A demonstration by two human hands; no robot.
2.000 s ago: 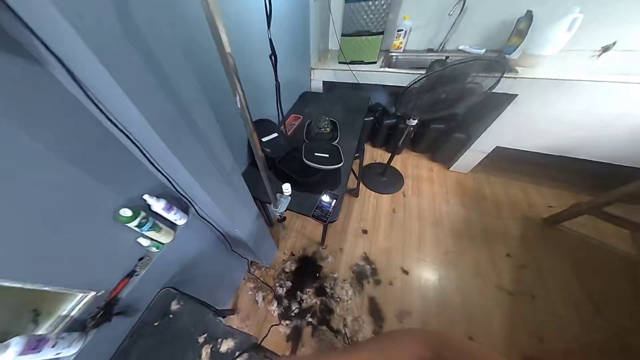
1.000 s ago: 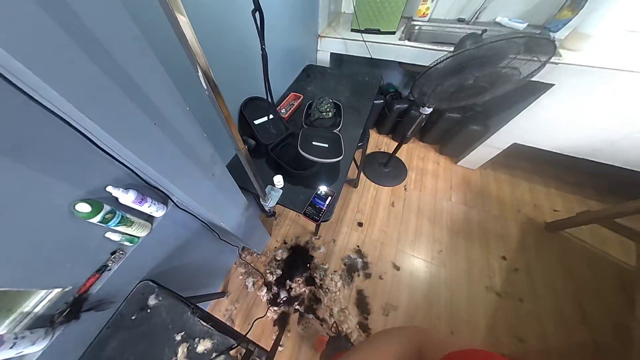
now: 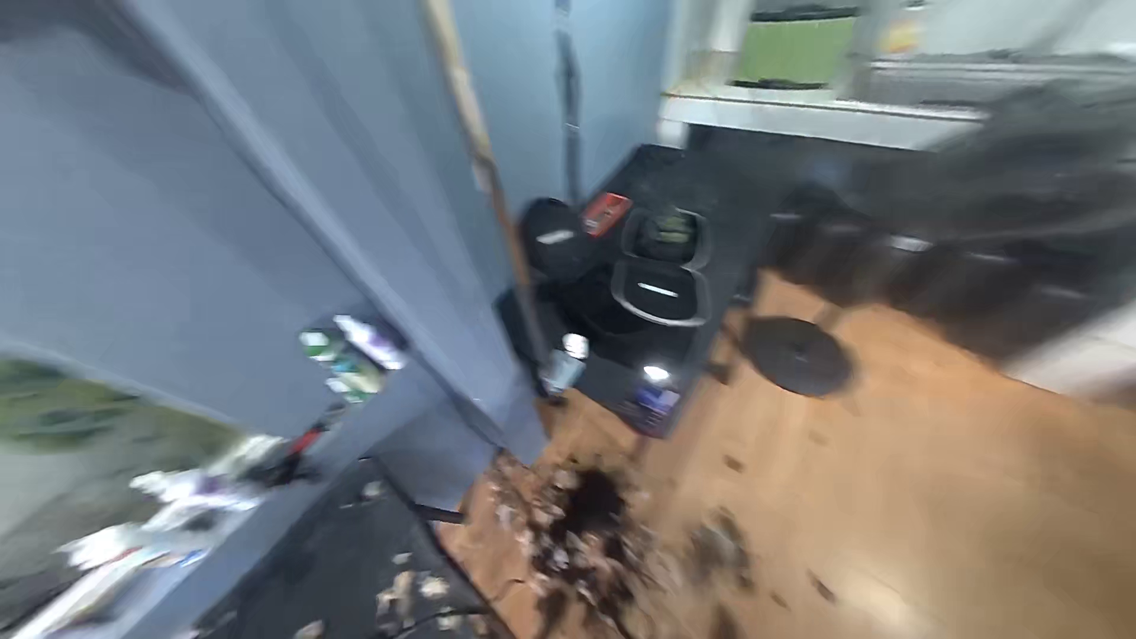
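Observation:
Neither of my hands shows in the head view now. A heap of dark and pale hair clippings lies on the wood floor at bottom centre. Left of it, a black table carries more pale tufts and a dark cord. A second black table stands by the wall with open black zip cases, a red item, a small clear bottle with a white cap and a lit phone at its near corner. The picture is blurred.
A stand fan's round base rests on the floor right of the far table, with dark containers behind. Bottles stand on a ledge at the left wall. A wooden post rises beside the far table. A white counter is at the back.
The view has swung left, so more of the left ledge shows. The bit of skin and red cloth at the bottom edge one second ago is out of view.

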